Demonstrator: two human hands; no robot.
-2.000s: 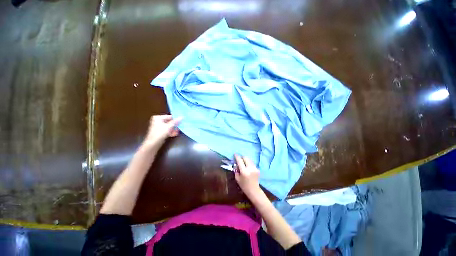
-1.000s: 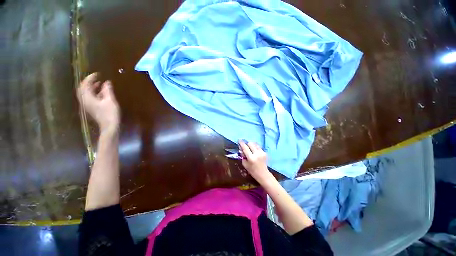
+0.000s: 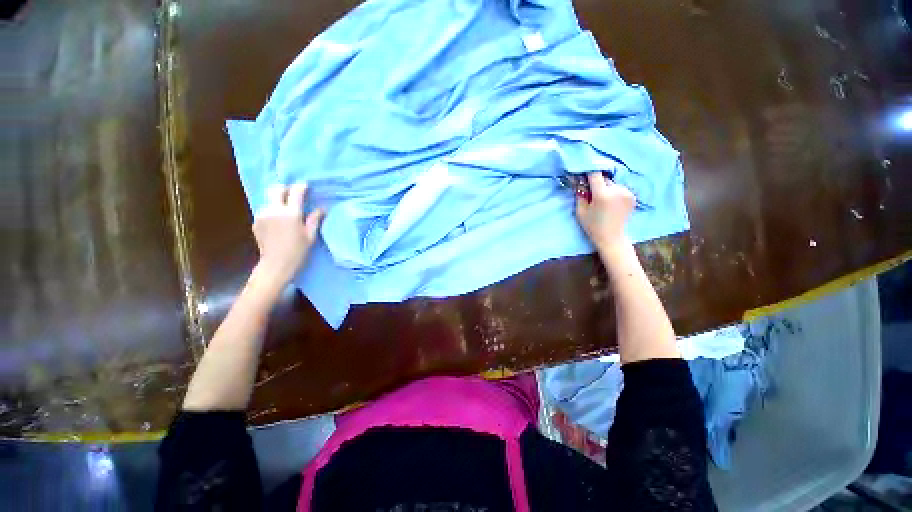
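A light blue shirt (image 3: 430, 130) lies bunched and creased on the brown table, its near edge running across in front of me. A small white label (image 3: 533, 41) shows on the cloth at the far side. My left hand (image 3: 287, 232) is on the shirt's left part, fingers bent on the cloth; how firmly it grips is unclear. My right hand (image 3: 605, 210) is on the right part of the shirt, closed around the thread snips (image 3: 579, 186), which are partly hidden by the fingers and folds.
The glossy brown table (image 3: 780, 170) has a seam (image 3: 178, 200) at left and a yellow front edge. A pale plastic bin (image 3: 820, 400) below the edge at right holds blue and white garments (image 3: 735, 385). My pink apron touches the near side.
The shirt has been turned, and its near edge now runs more level. My left hand has come from the bare table onto the cloth. My right hand has moved right and farther away with the snips.
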